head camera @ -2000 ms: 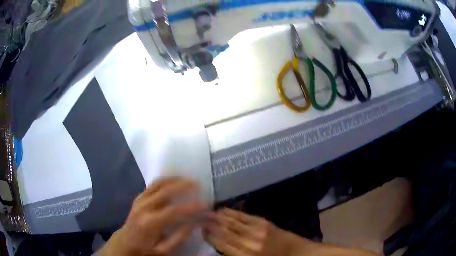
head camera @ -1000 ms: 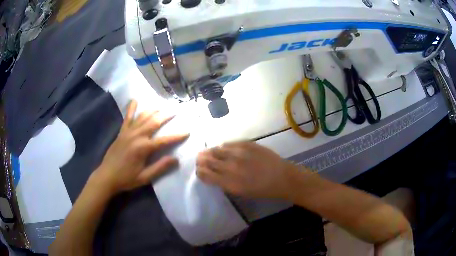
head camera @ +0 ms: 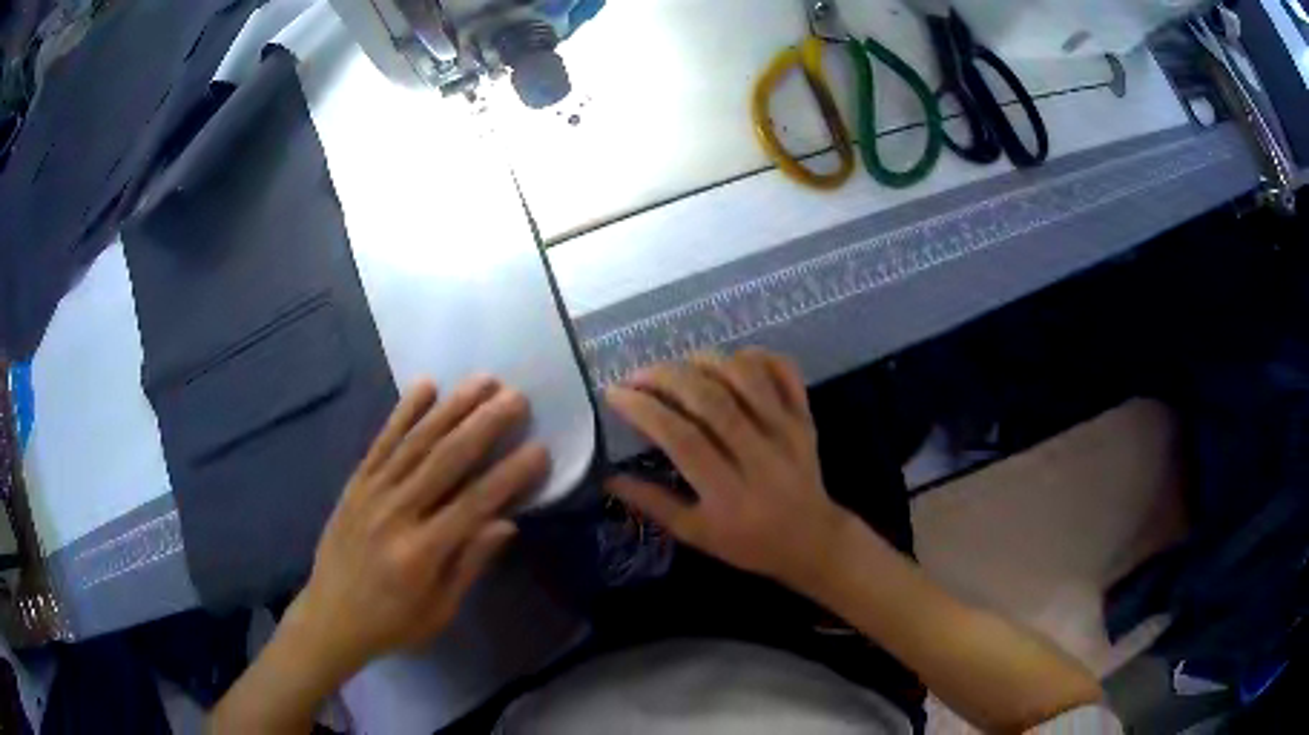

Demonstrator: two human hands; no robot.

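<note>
A dark grey garment panel (head camera: 251, 359) with short straight raised lines lies on the left of the machine table. A pale grey-white strip (head camera: 452, 273) with a rounded lower end runs beside it from the needle area to the table's front edge. My left hand (head camera: 431, 510) lies flat with spread fingers on the strip's lower end and the dark cloth. My right hand (head camera: 725, 460) is just right of the rounded end, fingers apart, over the table's front edge. I cannot see it gripping anything.
The sewing machine's presser foot (head camera: 462, 79) and dark knob-like attachment (head camera: 537, 75) are at the top. Yellow-and-green-handled scissors (head camera: 897, 115) and black-handled scissors (head camera: 991, 94) lie right of them. A ruler scale (head camera: 861, 259) runs along the front edge. Dark cloth (head camera: 86, 158) is piled at upper left.
Both hands have moved down towards the front edge, away from the needle. The strip now lies flatter, and the panel's raised lines have come into view. The camera view has shifted.
</note>
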